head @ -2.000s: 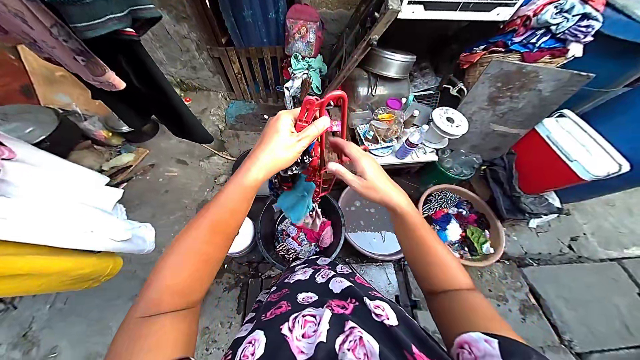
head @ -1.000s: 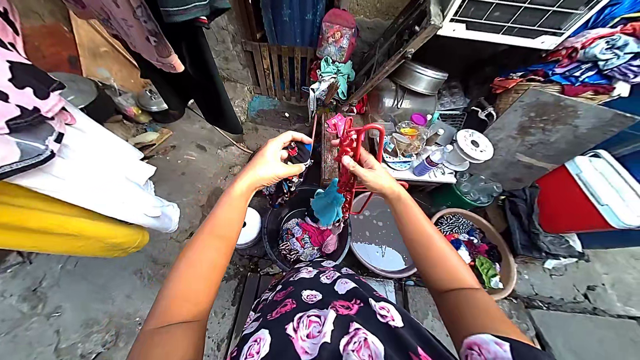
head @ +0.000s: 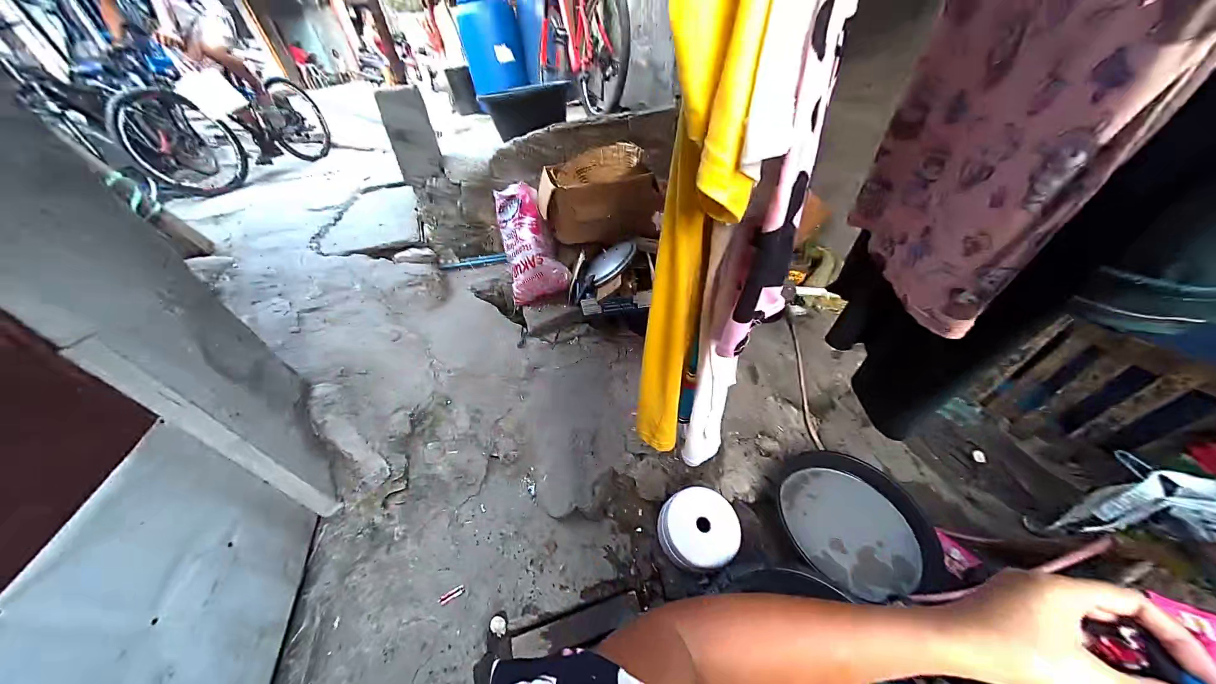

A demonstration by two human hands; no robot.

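Note:
At the lower right edge, my left hand (head: 1054, 627) has its fingers closed around a small dark and red item (head: 1121, 641), which the frame edge partly cuts off; its kind cannot be told. My left forearm crosses the bottom of the view. Beyond it sits a round black basin of cloudy water (head: 850, 527), with another dark tub partly hidden by the forearm. A white round container with a hole in its top (head: 699, 528) stands left of the basin. My right hand is out of view.
Yellow trousers (head: 670, 313), white garments and a pink patterned garment (head: 988, 161) hang ahead. A cardboard box (head: 598, 195) and a pink printed bag (head: 528, 245) lie against a low wall. Bicycles (head: 180, 142) and a person (head: 214, 43) are at upper left, beyond cracked concrete.
The view has swung far to the left. The red hanger frame, the tubs of clothes and my right hand, seen before, are out of view. The yellow garment now hangs near the middle.

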